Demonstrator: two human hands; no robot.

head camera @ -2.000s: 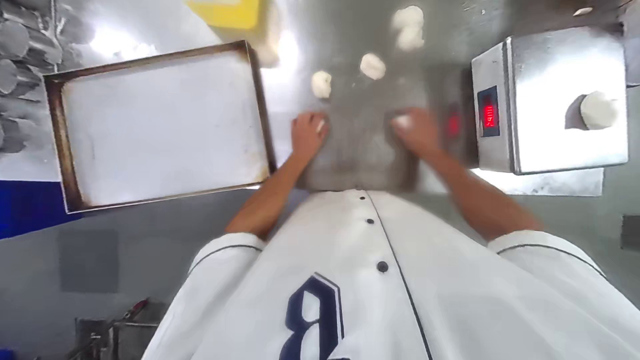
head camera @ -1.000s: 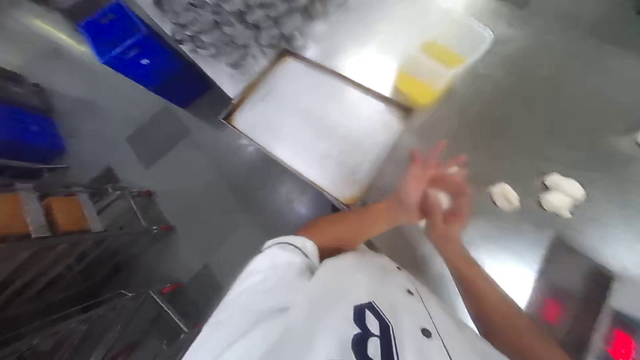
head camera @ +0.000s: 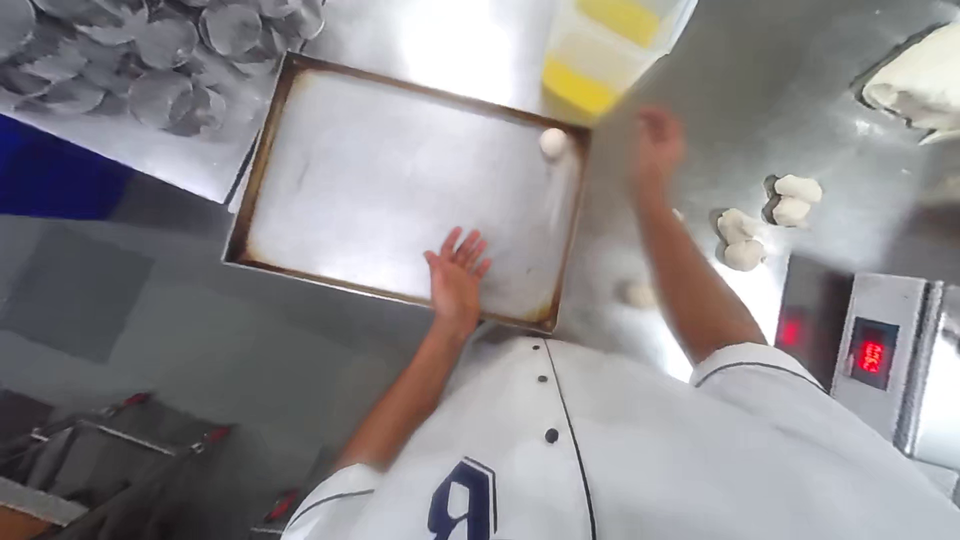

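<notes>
My left hand [head camera: 456, 281], empty with its fingers spread, hovers over the near edge of a metal baking tray [head camera: 405, 90] with browned rims. One round dough ball [head camera: 553, 142] lies in the tray's far right corner. To the right of the tray, my right hand [head camera: 660, 139] is raised over the steel table; it is blurred, and whether it holds anything cannot be told. Dough pieces [head camera: 742, 240] and another pair of dough pieces [head camera: 795, 200] lie on the table to its right. A blurred dough piece [head camera: 639, 294] is beside my right forearm.
Many small metal molds [head camera: 161, 97] fill the far left. A translucent container with yellow contents [head camera: 600, 60] stands beyond the tray's right corner. A large dough mass [head camera: 919, 82] lies at far right, and a scale with a red display [head camera: 870, 352] stands near right. A metal rack [head camera: 112, 435] is lower left.
The dough ball is now in the tray. My hands, close together over the table a second ago, have moved apart, the left one over the tray. The view has turned.
</notes>
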